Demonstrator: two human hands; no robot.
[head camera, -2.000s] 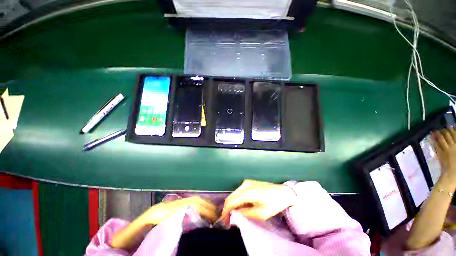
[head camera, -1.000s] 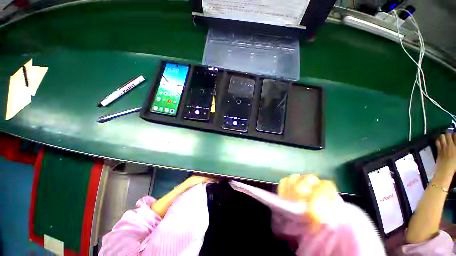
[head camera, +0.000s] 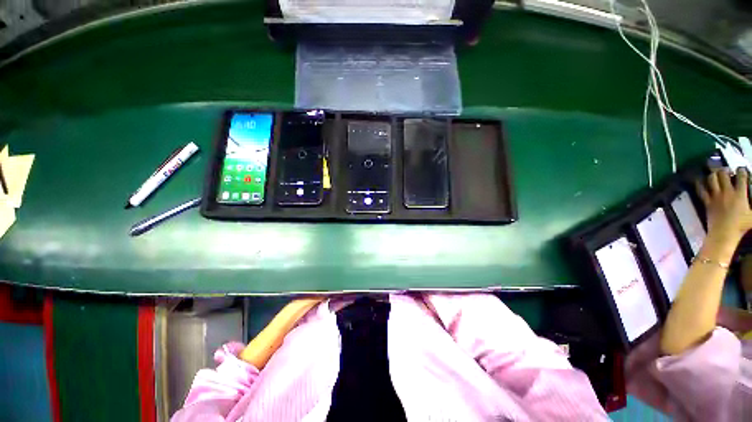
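A black tray (head camera: 363, 216) lies in front of me with four smartphones in its pockets; the right end pocket is empty. The leftmost phone (head camera: 246, 157) shows a blue and green home screen. The second phone (head camera: 302, 161) and third phone (head camera: 368, 165) show dark screens with a round button at the bottom. The fourth phone (head camera: 425, 165) is black. A small yellow strip (head camera: 326, 173) shows beside the second phone. My left forearm shows at the bench edge, but its hand is hidden there. My right hand is also hidden, with only the pink sleeve showing.
A marker pen (head camera: 163, 175) and thinner pen (head camera: 166, 217) lie left of the tray. A translucent sheet (head camera: 378, 78) lies behind it. Yellow papers (head camera: 18, 177) are far left. At right, another person's hand (head camera: 726, 202) is at a second phone tray (head camera: 584, 241). White cables (head camera: 651, 91) hang behind.
My hands, at the smock front before, have gone out of sight at the bench edge. The view has shifted. The phones remain in their pockets. The neighbour's hand has moved to a white item.
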